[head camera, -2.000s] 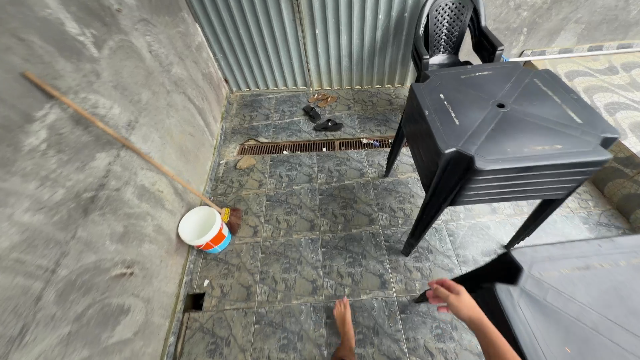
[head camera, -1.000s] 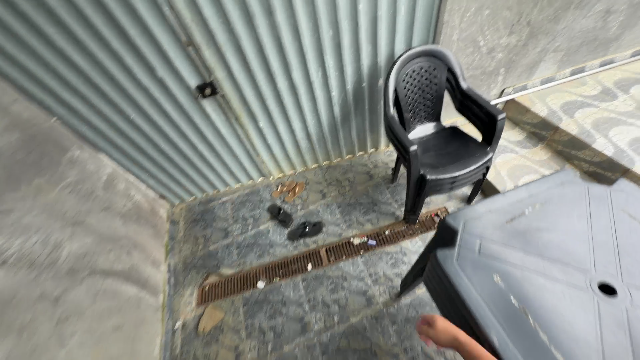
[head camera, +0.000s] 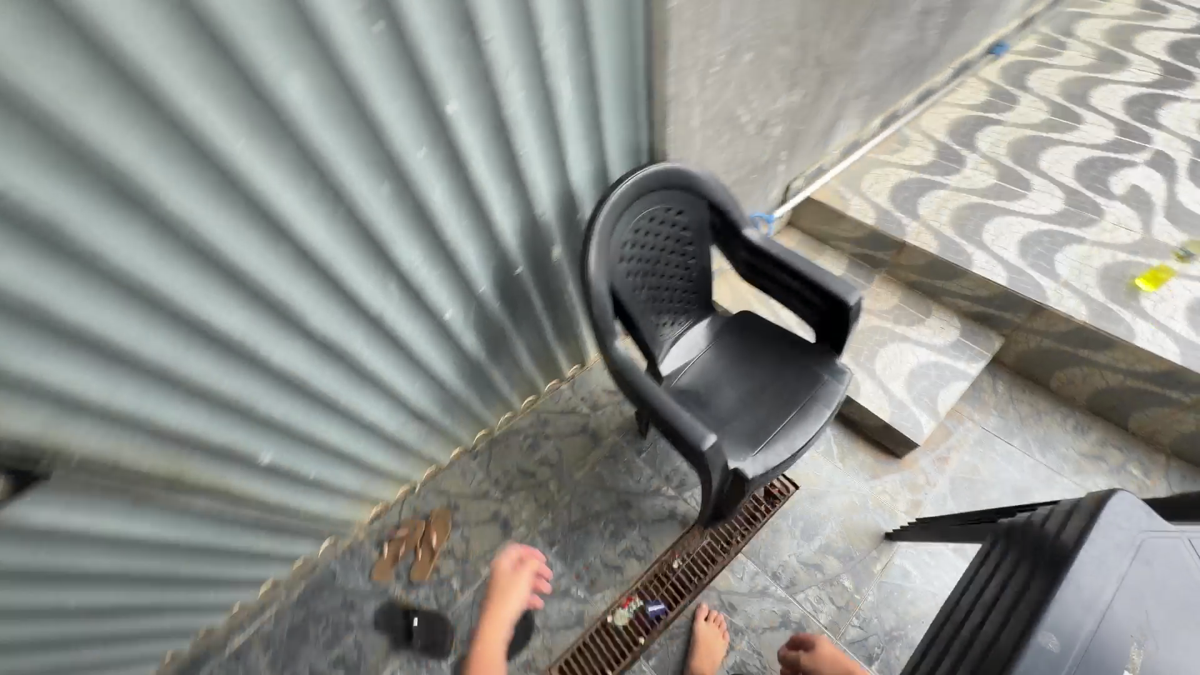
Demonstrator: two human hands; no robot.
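Observation:
My left hand (head camera: pixel 520 577) reaches over the tiled floor at the bottom centre, fingers loosely curled with nothing in them. Low at the frame's lower edge, my right hand (head camera: pixel 817 653) is partly cut off; its fingers look curled and their inner side is hidden. Ahead of both hands stand stacked black plastic armchairs (head camera: pixel 750 384), touching neither hand. Stacked black plastic tables (head camera: pixel 1139 581) are at the lower right, to the right of my right hand. A bare foot (head camera: pixel 708 639) shows between the hands.
A rusty drain grate (head camera: pixel 675 572) crosses the floor beneath the chairs. Brown sandals (head camera: pixel 412 547) and black slides (head camera: pixel 414 630) lie by the corrugated metal gate (head camera: pixel 328 234). A patterned step (head camera: pixel 928 347) rises behind the chairs; a white pole (head camera: pixel 858 159) lies along the wall.
The view has moved forward to the chair stack and tilted. My left hand has come into view. The tables now show only at the lower right.

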